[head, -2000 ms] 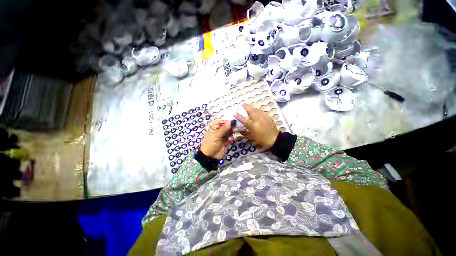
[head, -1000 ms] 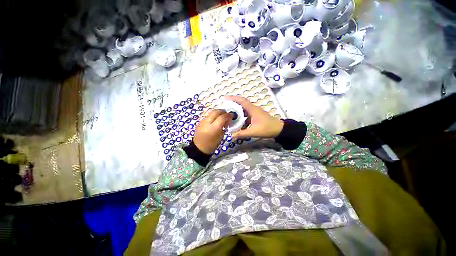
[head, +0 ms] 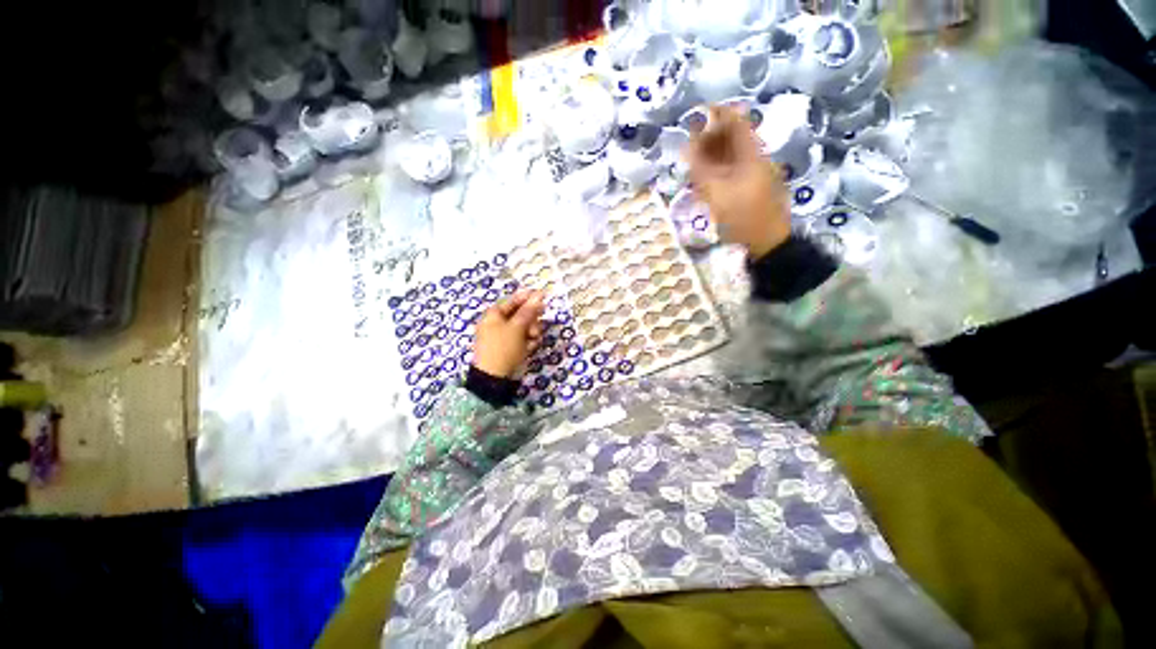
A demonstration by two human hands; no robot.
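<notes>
The cream holding tray lies in front of me, with blue-purple ringed round inserts on its left and near part and bare holes on its right part. My left hand is over the inserts with its fingertips pinched together; whether an insert is between them cannot be told. My right hand is raised at the near side of the heap of white shells with dark round spots. It is blurred, and whether it holds a shell cannot be told.
A separate group of white shells lies at the back left. A yellow-orange strip is between the heaps. A slim dark tool and a clear plastic bag lie right of the heap. Flat dark stacked sheets stand far left.
The white shell held between both hands is no longer there. My right hand has moved up and right to the heap. My left hand has moved slightly left and down onto the inserts.
</notes>
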